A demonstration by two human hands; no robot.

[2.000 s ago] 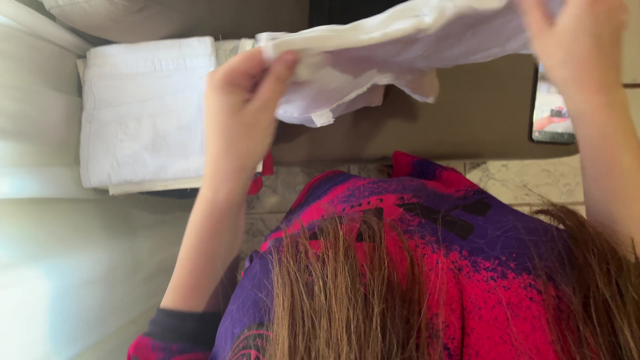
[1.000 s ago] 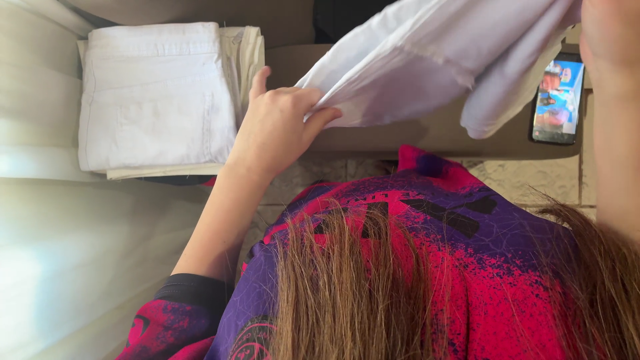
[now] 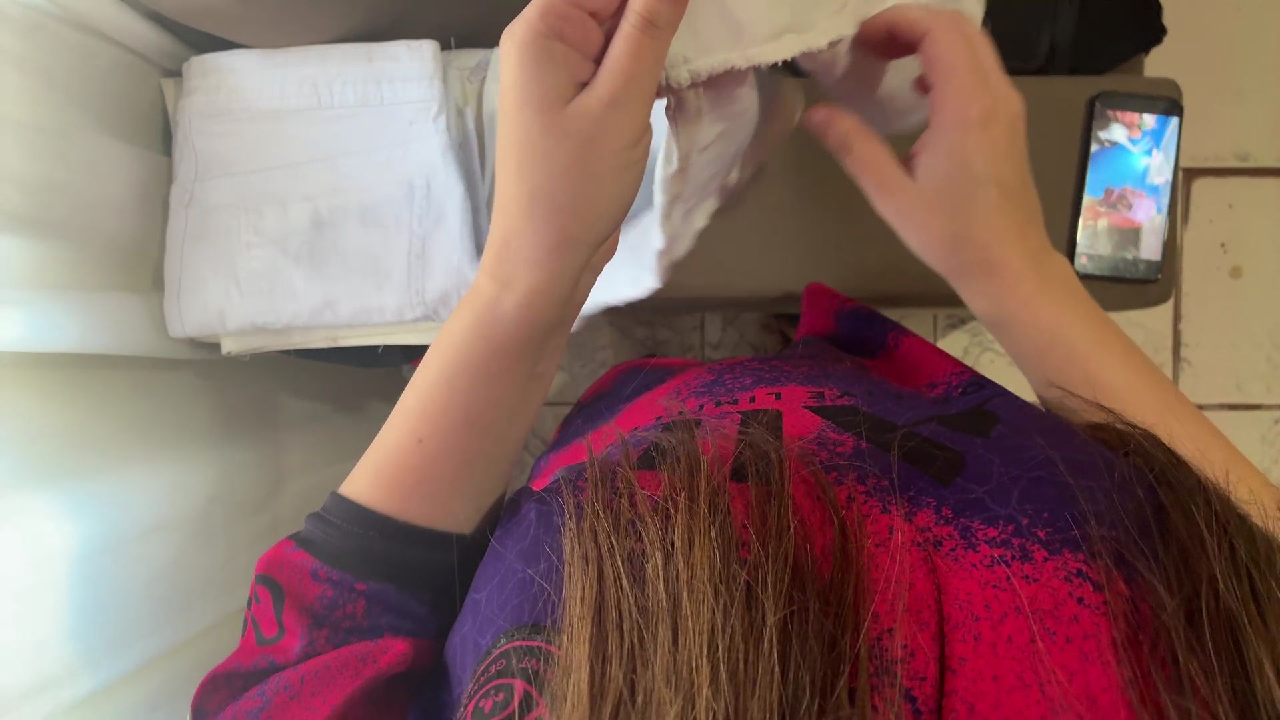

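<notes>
A white cloth garment (image 3: 765, 35) with a frayed edge hangs at the top middle, partly outside the view. My left hand (image 3: 580, 130) grips it at its left side, with the fingertips partly cut off by the top edge. On the garment's right, my right hand (image 3: 940, 150) is slightly blurred, thumb and fingers spread apart beside the cloth; whether a finger touches it is hard to tell. Left of my left hand lies a stack of folded white garments (image 3: 310, 200), the top one with visible seams, cream cloth showing beneath.
The stack and a phone (image 3: 1127, 187) with a lit screen rest on a brown padded seat (image 3: 840, 240). Dark cloth (image 3: 1075, 35) lies at the top right. A pale curtain (image 3: 80, 200) hangs at the left. Tiled floor (image 3: 1225, 290) shows at the right and below the seat.
The held garment, stretched out between both hands earlier, now hangs bunched with its frayed edge showing. My right hand has come down and left, its fingers now spread.
</notes>
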